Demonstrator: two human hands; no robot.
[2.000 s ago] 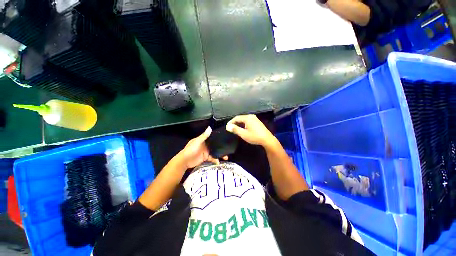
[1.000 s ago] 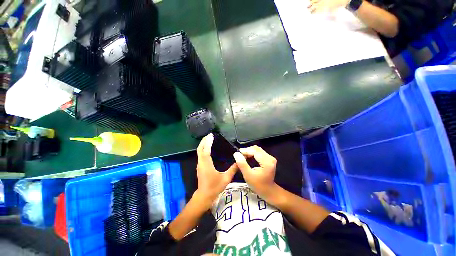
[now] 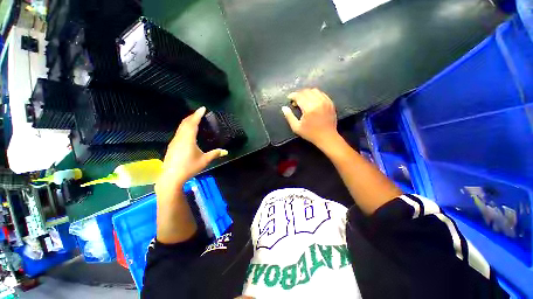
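My left hand (image 3: pixel 182 153) has its thumb and fingers spread wide beside a short stack of black plastic covers (image 3: pixel 225 129) at the bench's front edge; whether it touches the stack is unclear. My right hand (image 3: pixel 315 117) is over the bench edge to the right, fingers curled and thumb apart, with no cover seen in it. A tall ribbed stack of covers (image 3: pixel 175 61) leans behind the short one, with more stacks (image 3: pixel 125 120) to its left. The yellow squeeze bottle (image 3: pixel 139 173) lies left of my left hand, partly hidden by it.
A blue tote (image 3: pixel 131 230) is at lower left, partly behind my left arm. A large blue tote (image 3: pixel 467 134) fills the right side. A white sheet (image 3: pixel 356 7) is at the top. A second bottle (image 3: pixel 65 175) and a white machine (image 3: pixel 20 105) are at far left.
The black cover held between both hands no longer shows in them. The hands have parted, left to the short stack, right over the bench. The view has turned left; the other person has left it.
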